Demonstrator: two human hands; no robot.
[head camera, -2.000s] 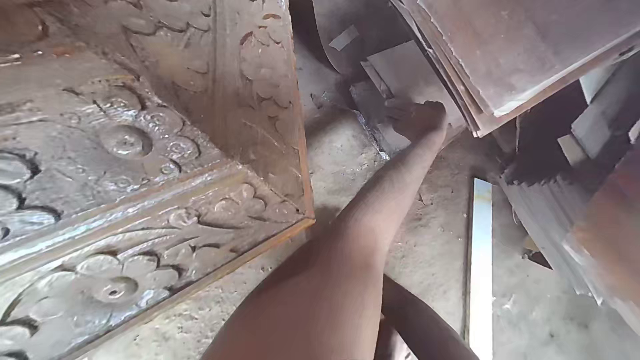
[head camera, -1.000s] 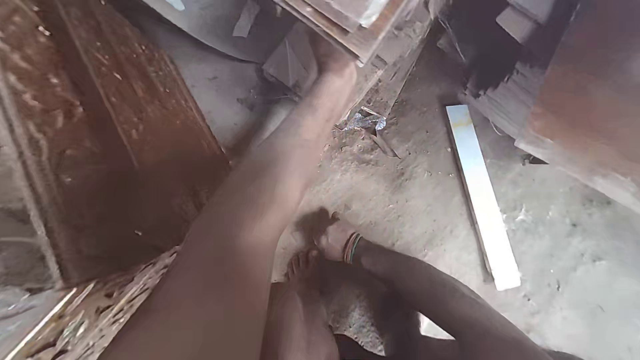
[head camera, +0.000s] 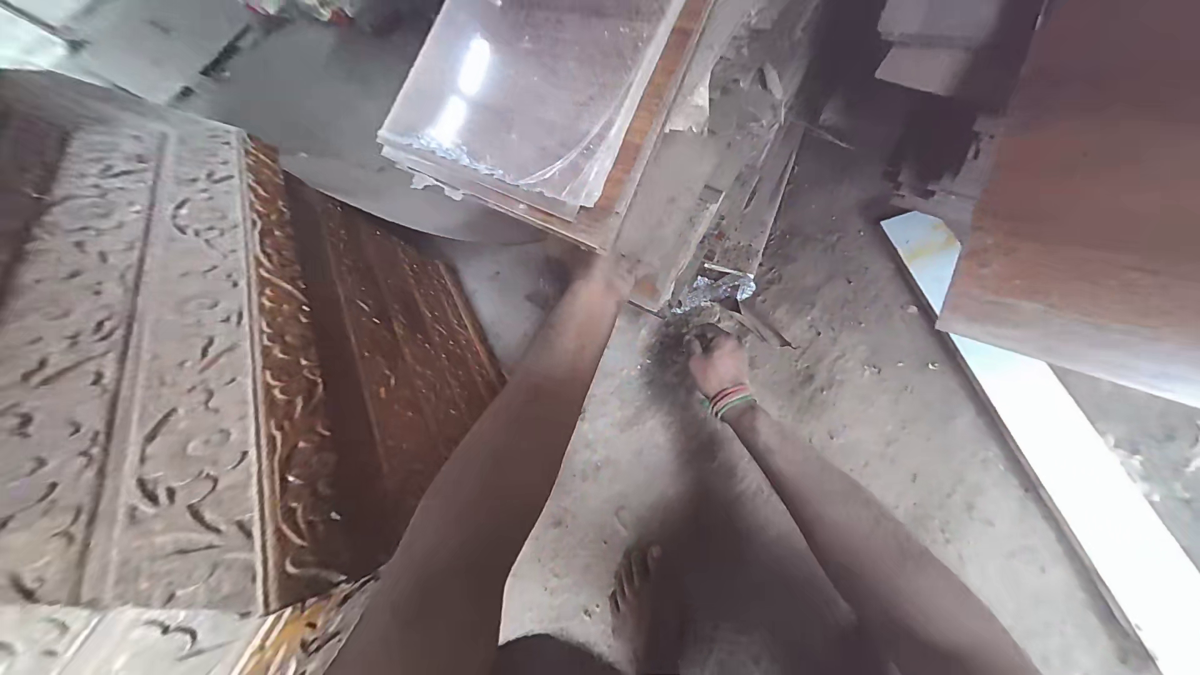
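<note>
My left hand (head camera: 605, 277) is at the lower edge of a stack of boards (head camera: 600, 211), its fingers partly hidden beneath it; whether it grips the boards cannot be told. The top sheet of the stack (head camera: 534, 103) is glossy and reflects light. My right hand (head camera: 717, 361), with coloured bands at the wrist, is low over the dusty floor, its fingers curled near crumpled silvery foil (head camera: 712, 291) and a thin scrap (head camera: 767, 328). What the right fingers hold, if anything, is not clear.
Carved wooden panels (head camera: 187, 375) stand at the left. A long white strip (head camera: 1059, 450) lies on the floor at the right, partly under a reddish-brown board (head camera: 1097, 197). A bare foot (head camera: 637, 600) is at the bottom.
My right hand has moved forward from near the feet to the foil. My left hand stays at the stack of boards. The view has shifted.
</note>
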